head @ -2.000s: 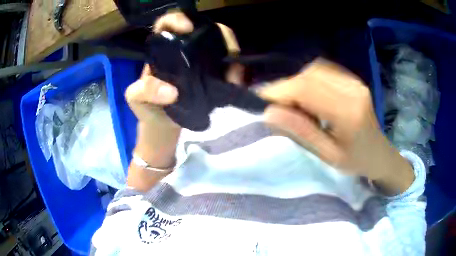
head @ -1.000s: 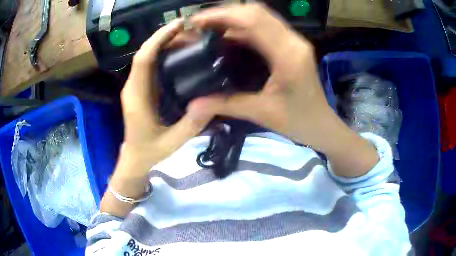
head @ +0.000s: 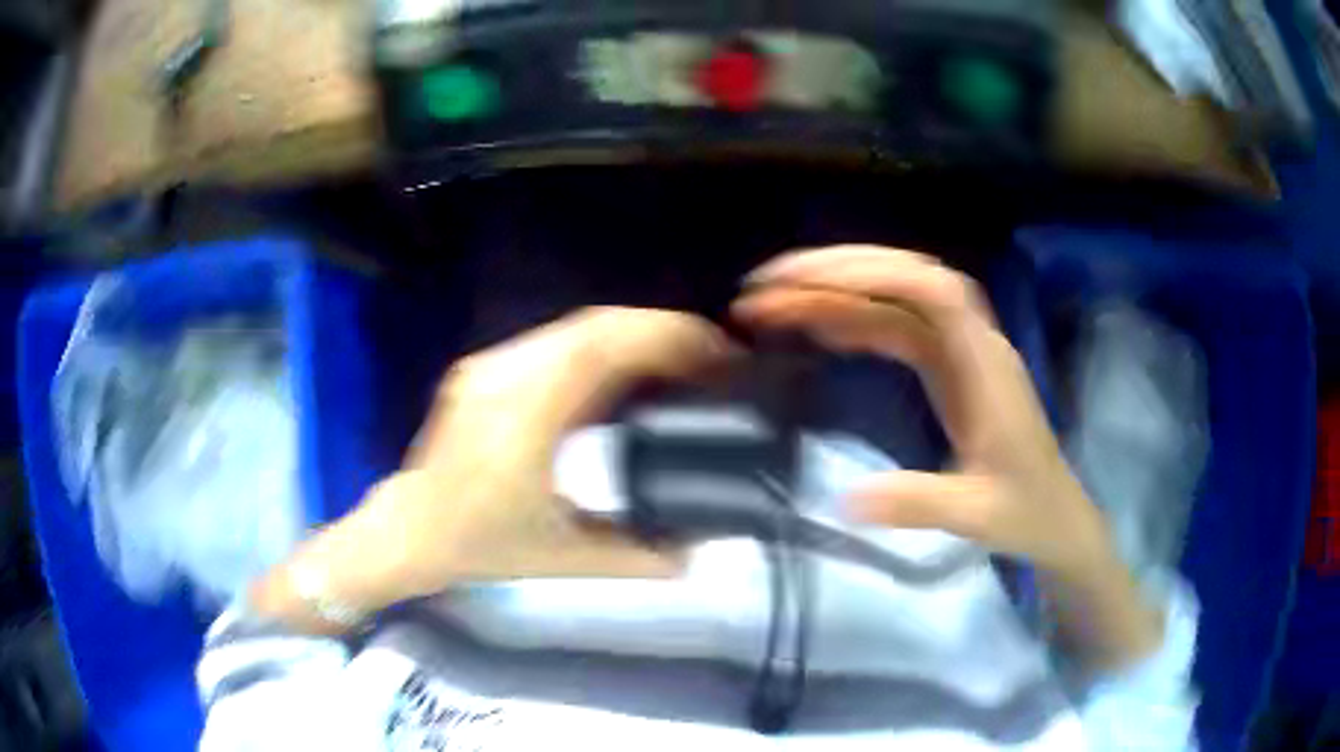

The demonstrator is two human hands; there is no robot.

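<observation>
The view is blurred by motion. A glossy black device housing (head: 698, 470) is over my lap, with a pale glare on its face. My left hand (head: 514, 456) is closed round its left side. My right hand (head: 963, 404) is curved at its right, fingers and thumb apart, with a gap between palm and housing. Its upper fingertips are near the top of the housing; whether they touch it I cannot tell. A thin black cable (head: 786, 632) hangs from the housing in a bundled loop against my striped top.
A black machine panel (head: 573, 132) lies ahead, with green buttons (head: 460, 93) (head: 982, 88) and a red button (head: 732, 77). Blue bins with whitish bags stand left (head: 301, 397) and right (head: 1264, 441). Worn wooden bench (head: 279, 88) shows beside the panel, with a dark tool (head: 184, 62).
The device has moved lower and its cable now hangs longer. My right hand has moved right, off the front of the housing, and its fingers have spread. The panel's red button has come into view.
</observation>
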